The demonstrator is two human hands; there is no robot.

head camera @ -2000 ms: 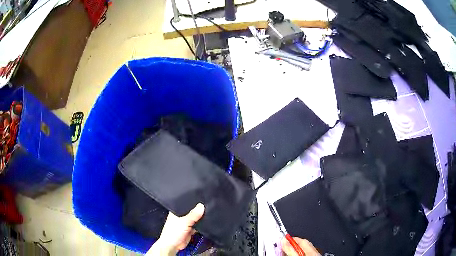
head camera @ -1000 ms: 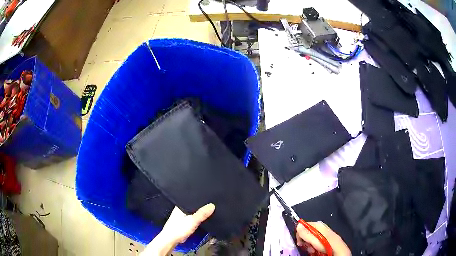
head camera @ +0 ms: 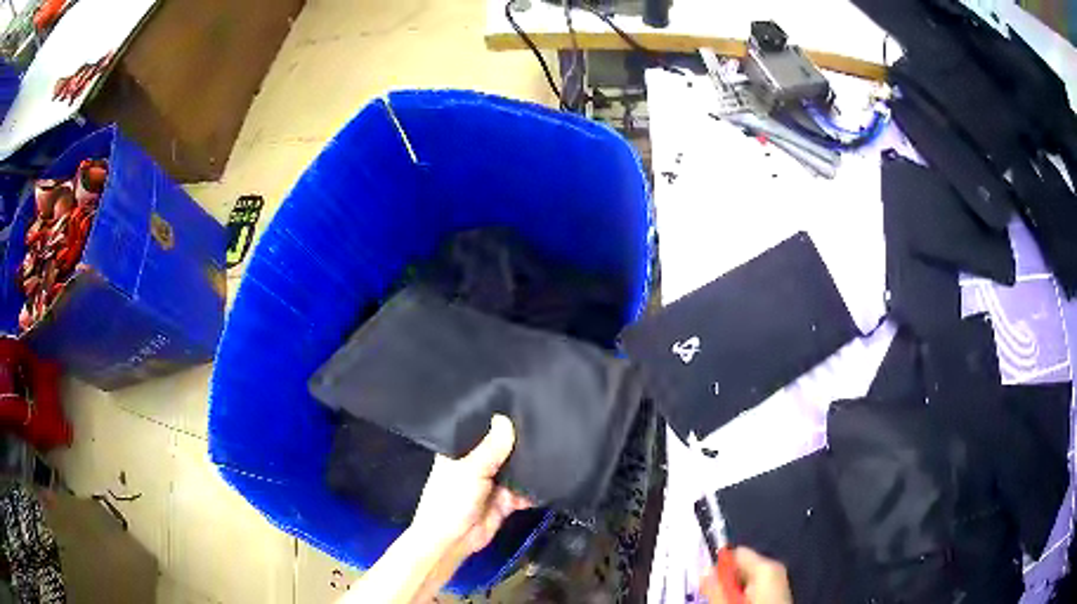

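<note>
My left hand (head camera: 472, 490) grips a black fabric panel (head camera: 472, 383) by its lower edge, thumb on top, over the open blue bin (head camera: 254, 342). Black pieces lie inside the bin. My right hand (head camera: 750, 578), partly cut off by the bottom edge, holds scissors (head camera: 723, 549) with red-orange handles, blades pointing up and away. The scissors are apart from the held panel. A black panel with a white logo (head camera: 744, 334) lies flat on the worktable (head camera: 732, 201), its left corner by the held panel.
Black pieces (head camera: 898, 472) cover the table's right side, with a heap (head camera: 992, 106) at the far right. A grey metal device (head camera: 788, 73) and metal tools (head camera: 785, 142) lie at the back. A second blue bin (head camera: 148, 277) with red-orange pieces stands on the floor at left.
The view has shifted, so the bin and table sit further right. The held panel is turned flatter and bends at my thumb. My right hand with the scissors is lower in the picture.
</note>
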